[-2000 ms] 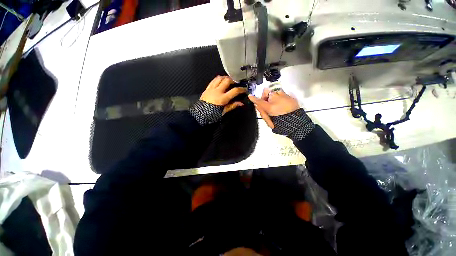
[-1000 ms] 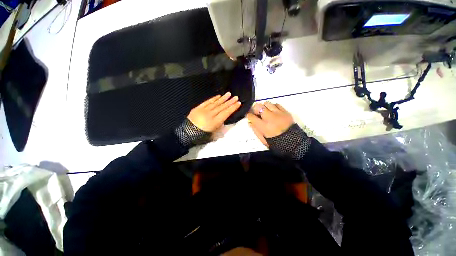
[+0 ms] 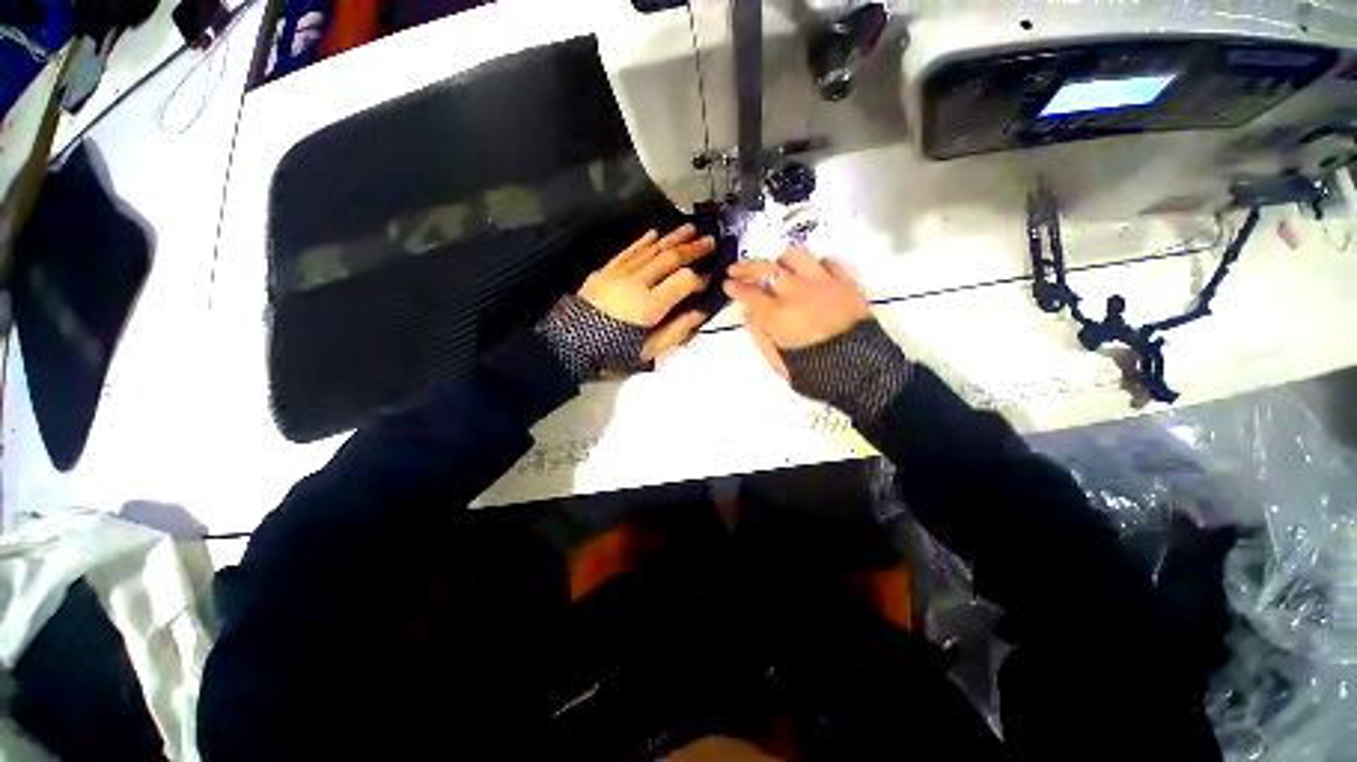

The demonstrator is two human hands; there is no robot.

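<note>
A black padded mesh panel (image 3: 432,298) with a camouflage webbing strip (image 3: 462,221) across it lies flat on the table, its right end at the presser foot and needle (image 3: 725,216). My left hand (image 3: 649,286) lies flat on the panel's right end, fingers a little apart, just left of the needle. My right hand (image 3: 801,305) rests at the panel's right edge, fingertips just below the needle. Whether its fingertips pinch the edge cannot be told. Both hands have patterned cuffs. The right end is partly hidden by my hands.
The sewing machine with its lit control panel (image 3: 1109,97) stands at the upper right. A black jointed bracket (image 3: 1113,331) is right of the needle. Another black panel (image 3: 78,305) lies far left. A white bag (image 3: 156,596) is lower left, a clear plastic bag (image 3: 1295,521) lower right.
Since one second ago, both hands have moved up close to the needle. The panel's lower right corner no longer shows below my left hand. The view has shifted slightly.
</note>
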